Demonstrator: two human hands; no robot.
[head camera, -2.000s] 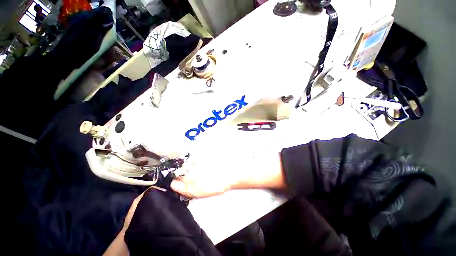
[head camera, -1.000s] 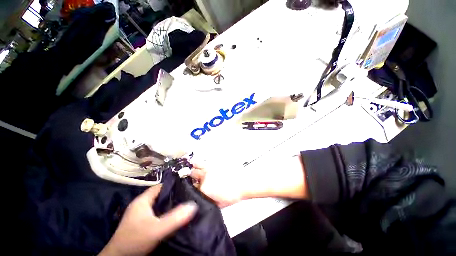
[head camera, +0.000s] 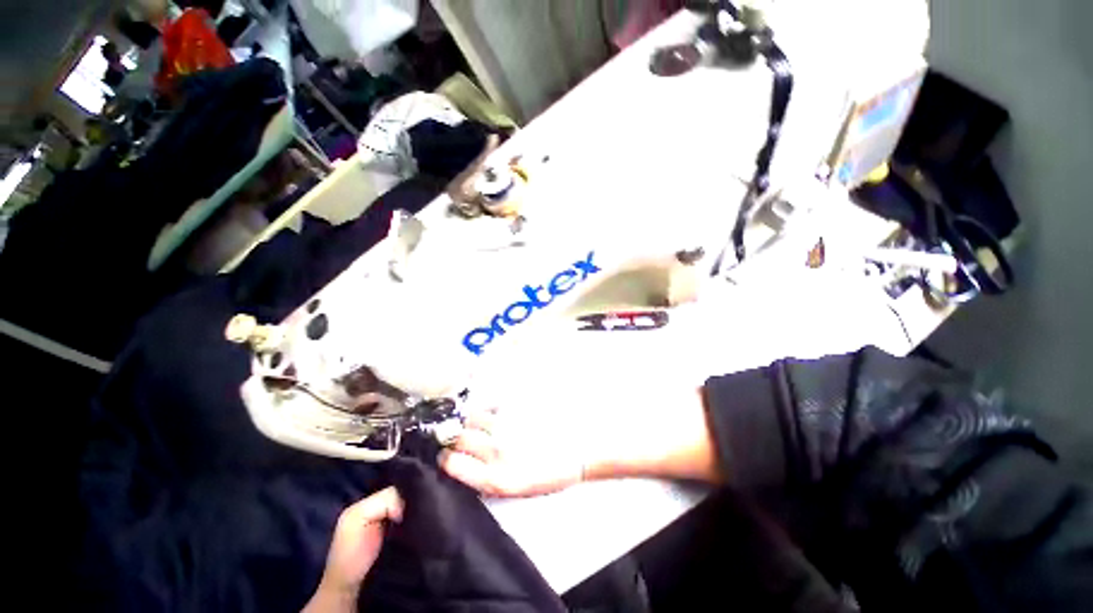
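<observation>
The white sewing machine (head camera: 396, 299) with blue lettering runs diagonally across the view. Its presser foot area (head camera: 432, 413) is at the head's lower left end, by my right fingertips. Dark purplish lining cloth (head camera: 462, 539) hangs from there toward me. My left hand (head camera: 360, 539) pinches the cloth's left edge below the needle area, thumb up. My right hand (head camera: 515, 455) lies on the white bed beside the needle, fingertips at the cloth's top edge; whether they grip it is unclear. The needle itself is too blurred to see.
Dark garment cloth (head camera: 180, 455) heaps at the left and behind the machine. Red-and-black snips (head camera: 623, 321) lie by the logo. Dark-handled scissors (head camera: 977, 258) and clutter are at the table's right end. A control panel (head camera: 869, 132) stands at the upper right.
My left hand has moved down and away from the needle, from lying over the cloth to pinching its left edge. My right hand stays by the needle. The view has shifted slightly.
</observation>
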